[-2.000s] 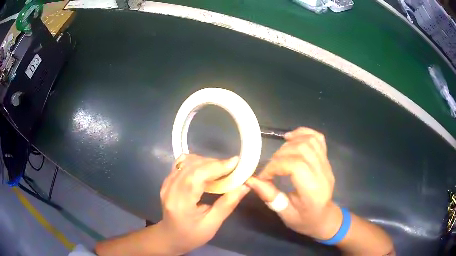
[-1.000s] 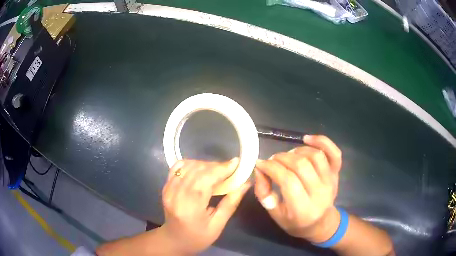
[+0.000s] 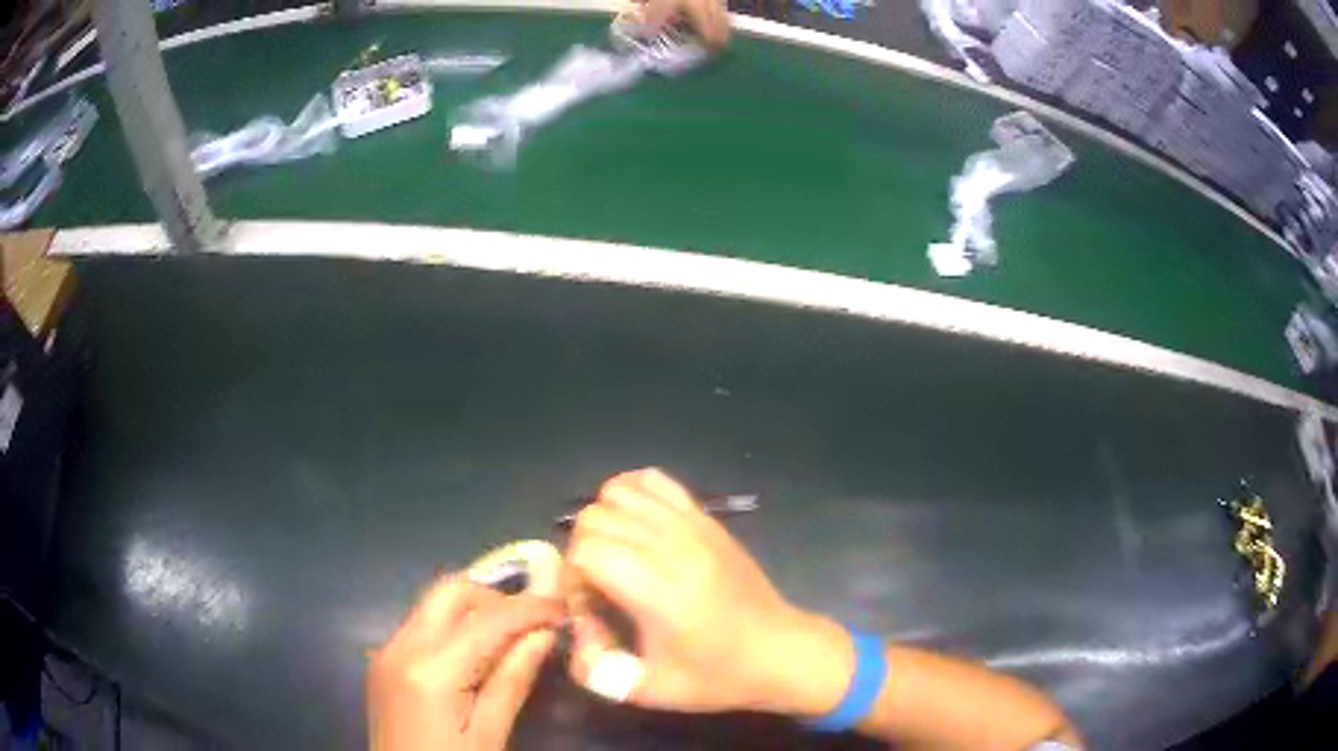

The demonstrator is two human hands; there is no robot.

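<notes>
The cream-yellow tape roll (image 3: 517, 559) is at the lower centre, tilted and mostly hidden by my hands. My left hand (image 3: 458, 663) holds it from the left. My right hand (image 3: 668, 594) is against the roll's right side, its fingertips meeting those of my left hand; what is between them is hidden. A white wrap is on a right-hand finger. A thin dark hand tool (image 3: 729, 503) shows behind my right hand, partly covered by it; I cannot tell whether it is held or lies on the mat.
Beyond the pale rail (image 3: 704, 283), the green conveyor (image 3: 763, 162) carries an open white housing (image 3: 383, 97) and bagged cords (image 3: 971, 206). Another person's hand (image 3: 690, 21) is at the far edge. Brass contacts (image 3: 1256, 550) lie at right. A post (image 3: 151, 125) stands left.
The view has shifted up, showing more conveyor. The tape roll has gone from facing the camera to tilted, low between my hands. My right hand has moved over its side.
</notes>
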